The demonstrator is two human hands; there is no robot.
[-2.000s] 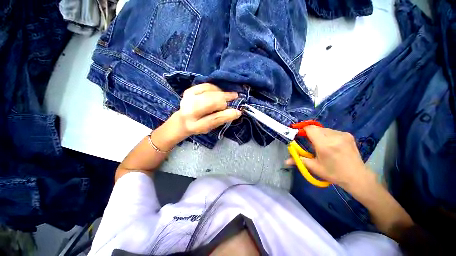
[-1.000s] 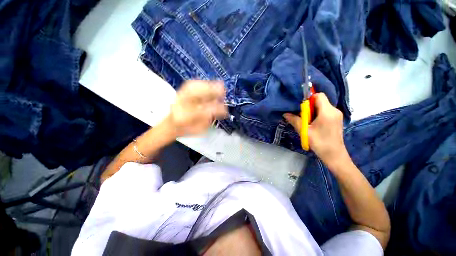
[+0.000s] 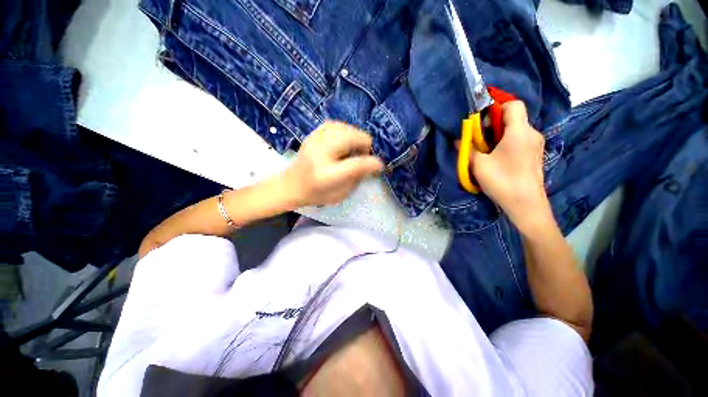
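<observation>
A pair of blue jeans [image 3: 357, 46] lies over the white tabletop, its waistband edge towards me. My left hand [image 3: 335, 164] has its fingers curled at the waistband edge. A thin dark thread runs down near its fingertips; I cannot tell whether the fingers pinch it. My right hand [image 3: 508, 155] holds the scissors [image 3: 475, 91] by the red and yellow handles. The blades look closed and point away from me over the denim, with the tips near the top edge of the view.
More jeans [image 3: 35, 139] hang in a dark heap at the left. A denim leg [image 3: 605, 147] lies to the right, beside darker denim [image 3: 668, 209]. The white tabletop [image 3: 132, 85] shows at the left, with small specks on it.
The scissors have left the waistband and now point away from me. My left hand let go of its earlier hold, blurred past, and is back at the edge. The jeans have shifted and opened out.
</observation>
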